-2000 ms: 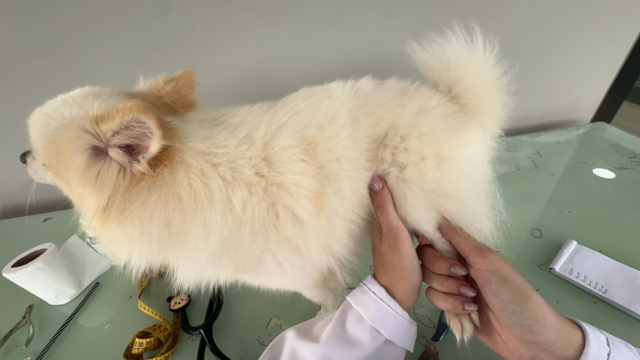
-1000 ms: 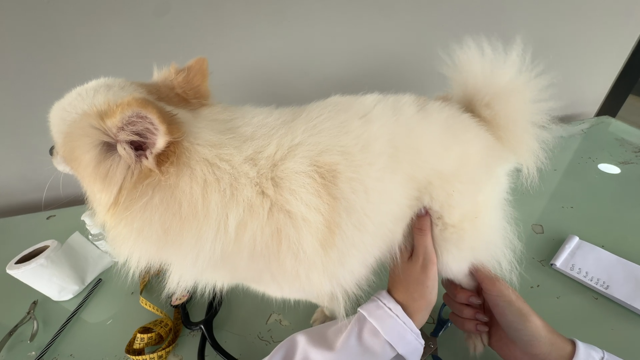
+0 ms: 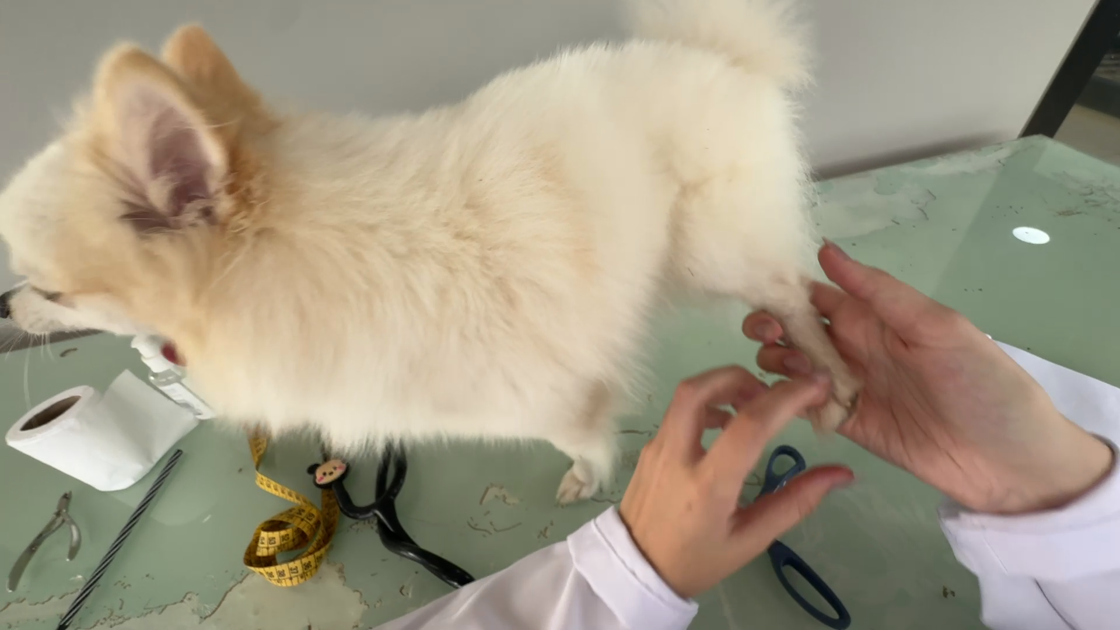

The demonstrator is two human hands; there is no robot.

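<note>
A cream, fluffy dog (image 3: pixel 437 236) stands side-on, its head at the left and its tail at the right. My right hand (image 3: pixel 936 376) cradles the dog's lower hind leg (image 3: pixel 814 341) from behind, with the fingers curled around it. My left hand (image 3: pixel 726 464) is beside the hind paw (image 3: pixel 836 402), its fingertips at the paw and its thumb apart. Both wrists are in white sleeves. Below the hands lies a blue-handled tool (image 3: pixel 807 582), partly hidden by my left hand.
On the worn green table (image 3: pixel 980 271) are a paper roll (image 3: pixel 96 437), a bottle (image 3: pixel 175 381), metal nippers (image 3: pixel 48 538), a dark striped rod (image 3: pixel 122 534), a yellow measuring tape (image 3: pixel 289 547) and a black stethoscope (image 3: pixel 407 534). White paper (image 3: pixel 1063 385) is partly behind my right arm.
My left hand has left the dog's thigh and is now at the hind paw. The hind leg is now stretched out backward in my right hand. The dog's head has moved lower.
</note>
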